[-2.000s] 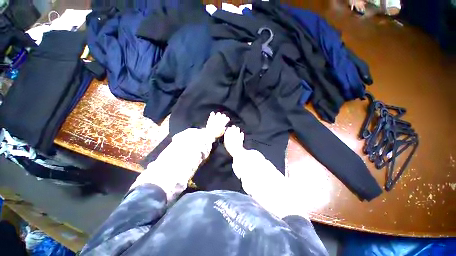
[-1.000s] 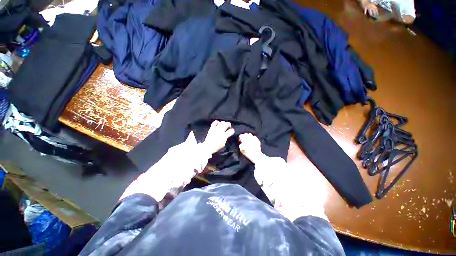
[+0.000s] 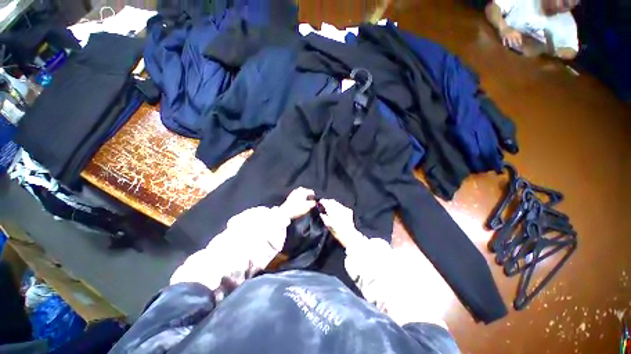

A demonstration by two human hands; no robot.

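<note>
A black jacket (image 3: 297,145) lies on the table in front of me, its long sleeves spread to both sides. A dark plastic hanger (image 3: 360,86) sits in its collar, with the hook pointing away from me. My left hand (image 3: 299,205) and my right hand (image 3: 337,216) meet at the jacket's front edge, fingertips close together, both gripping the cloth. Shiny black lining shows just below my hands. Any button between the fingertips is too small to tell.
A garment pile (image 3: 256,76) in navy and black lies behind the jacket. Folded dark garments (image 3: 72,104) lie at the left edge of the table (image 3: 159,159). Loose black hangers (image 3: 533,228) are heaped at the right. Another person's hand (image 3: 510,36) rests at the far right.
My hands have come closer together at the front edge, and more lining shows than two seconds ago. The other person's hand and arm show more fully. The view has shifted slightly.
</note>
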